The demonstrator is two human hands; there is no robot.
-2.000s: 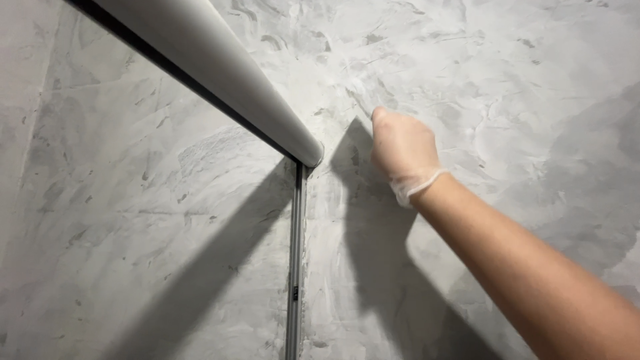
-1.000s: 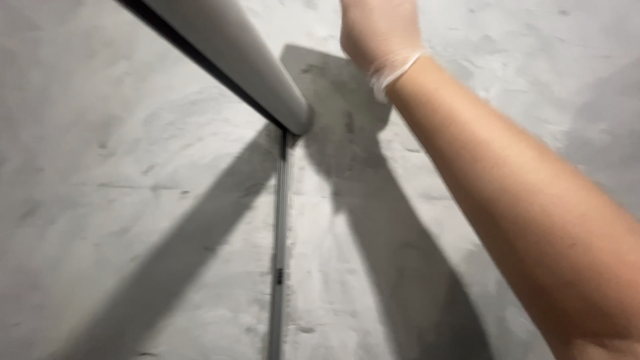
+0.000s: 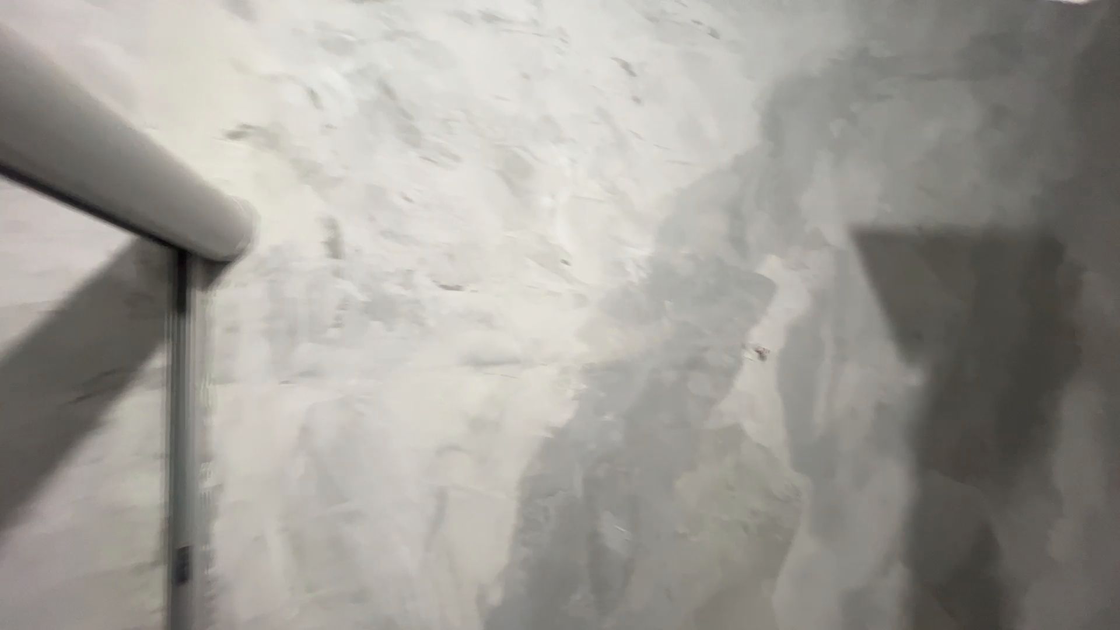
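Note:
Neither my left hand nor my right hand shows in the head view now. A wall with mottled grey and white plaster (image 3: 437, 332) fills most of the picture, with darker grey patches in its middle and right part. A dark shadow (image 3: 989, 350) with a straight top edge falls on the wall at the right. What casts it is out of view. The picture is somewhat blurred.
At the upper left a rounded grey housing (image 3: 114, 157) juts out from the wall, with a dark strip along its underside. A narrow grey vertical rail (image 3: 181, 437) runs down from its end. The housing's shadow (image 3: 79, 367) slants across the wall.
My gloved right hand and forearm, in front of the wall in both earlier frames, have left the view. The view has swung to the right, so the housing and rail now stand at the left edge.

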